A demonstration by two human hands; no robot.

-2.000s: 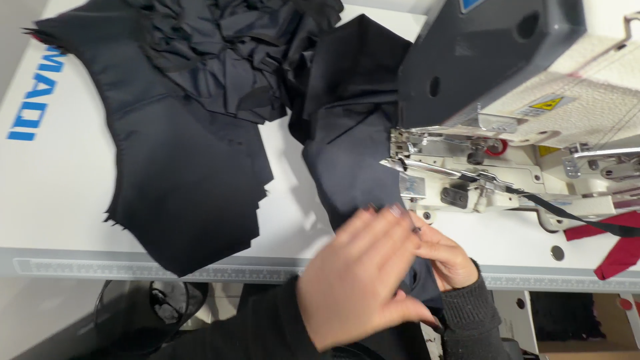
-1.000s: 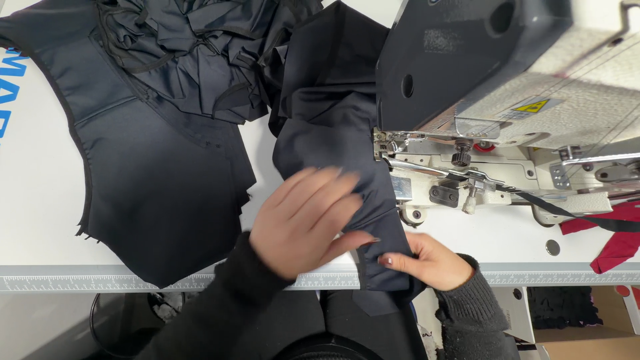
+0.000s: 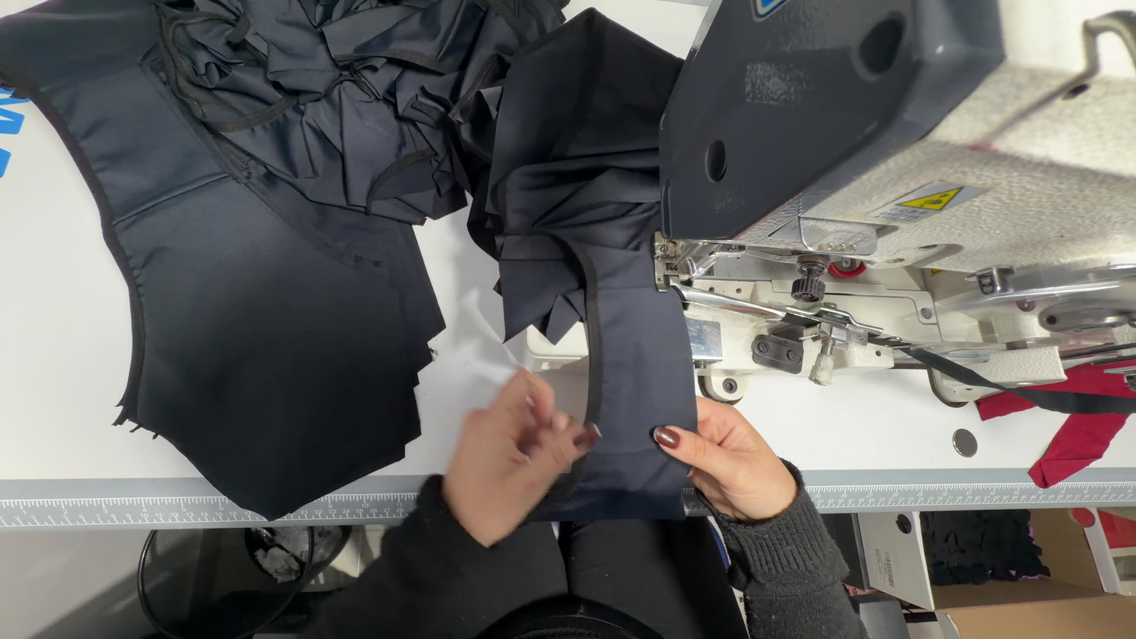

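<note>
A dark navy fabric piece [image 3: 643,355] with a black bound edge runs from the presser foot [image 3: 664,262] of an industrial sewing machine [image 3: 834,124] down over the table's front edge. My right hand [image 3: 741,457] pinches its right edge, thumb on top and fingers beneath. My left hand [image 3: 515,448], slightly blurred, is curled at the bound left edge; whether it grips the cloth is unclear. Black binding tape [image 3: 1003,386] leads through a metal binder guide [image 3: 745,304] toward the foot. More dark cut pieces [image 3: 275,337] lie flat at the left, below a crumpled heap of dark fabric [image 3: 337,98].
A ruler strip [image 3: 355,504] lines the table's front edge. Red fabric [image 3: 1078,426] lies at the right beside the machine. Below the table are a wire mesh bin [image 3: 146,577] at the left and an open cardboard box [image 3: 1047,612] with dark pieces at the right.
The navy piece now hangs straighter, with its bound left edge showing beside a gap. My left hand has moved off the cloth's surface to that edge. My right hand stays at the right edge.
</note>
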